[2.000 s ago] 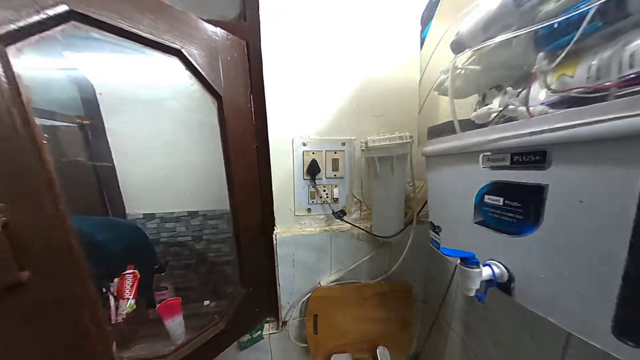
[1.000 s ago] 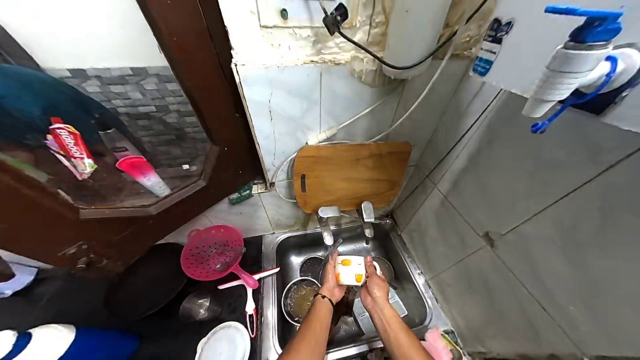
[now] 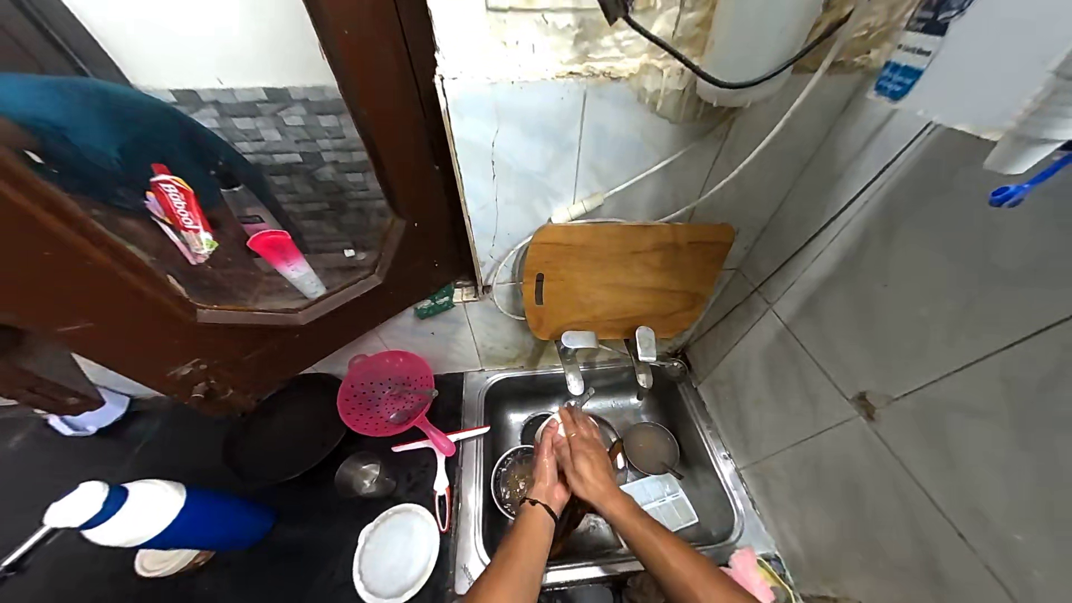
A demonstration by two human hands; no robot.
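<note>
Both hands are over the steel sink [image 3: 724,469], below the left of two chrome taps [image 3: 572,368]. My left hand [image 3: 548,473] has a dark band at the wrist and holds a small white dish [image 3: 548,420] near its fingertips. My right hand [image 3: 586,461] lies flat across the dish and the left fingers, covering most of the dish. In the sink, a steel bowl [image 3: 509,486] with murky water is left of the hands. A pan of cloudy water [image 3: 651,448] and a pale divided tray [image 3: 666,502] are to their right.
Left of the sink lie a pink colander [image 3: 385,394], a red-and-white squeegee [image 3: 440,469], a white plate [image 3: 395,554], a glass bowl [image 3: 365,476], a dark pan [image 3: 285,429] and a blue-and-white bottle [image 3: 184,515]. A wooden board [image 3: 628,280] leans behind the taps. Tiled wall [image 3: 921,335] stands right.
The view has tilted down to the sink since the oldest frame. One second ago both hands held up the white dish with orange marks; now my right hand covers most of it.
</note>
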